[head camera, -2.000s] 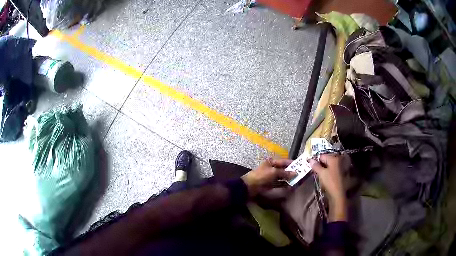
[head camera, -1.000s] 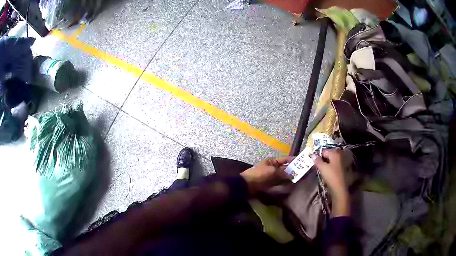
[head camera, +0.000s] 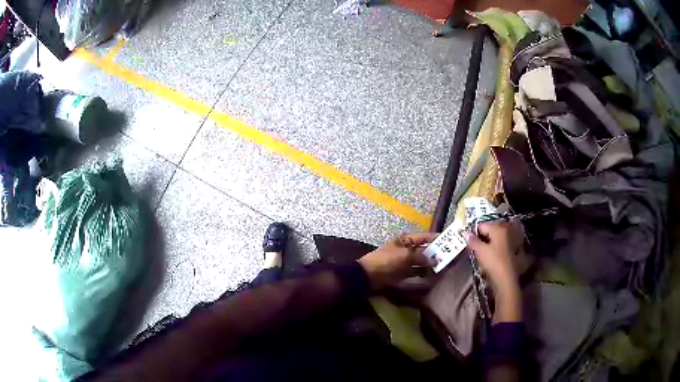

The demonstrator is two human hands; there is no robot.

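Observation:
My left hand [head camera: 403, 259] holds a white printed tag [head camera: 447, 249] by its lower left edge. My right hand [head camera: 493, 242] pinches the tag's upper right side, where a thin dark cord [head camera: 531, 215] meets it. A second white tag [head camera: 477, 208] shows just above my right fingers. The cord runs right over the cloth and down below my right hand. Dark brown and grey-mauve cut pieces [head camera: 589, 183] lie heaped on the right, with an olive piece [head camera: 404, 328] below my left hand. The fingers hide parts of the tags.
A dark rail [head camera: 461, 130] and a yellowish edge [head camera: 502, 119] border the heap. A yellow line [head camera: 276, 145] crosses the speckled floor. A green sack [head camera: 97, 254] stands at left, below a white cylindrical object [head camera: 83, 118] and a person's dark blue clothing [head camera: 20, 112].
My hands and the tag have moved slightly up since the oldest frame, and the upper tag shows more openly. Both hands keep their hold. The dark blue clothing at left has shifted.

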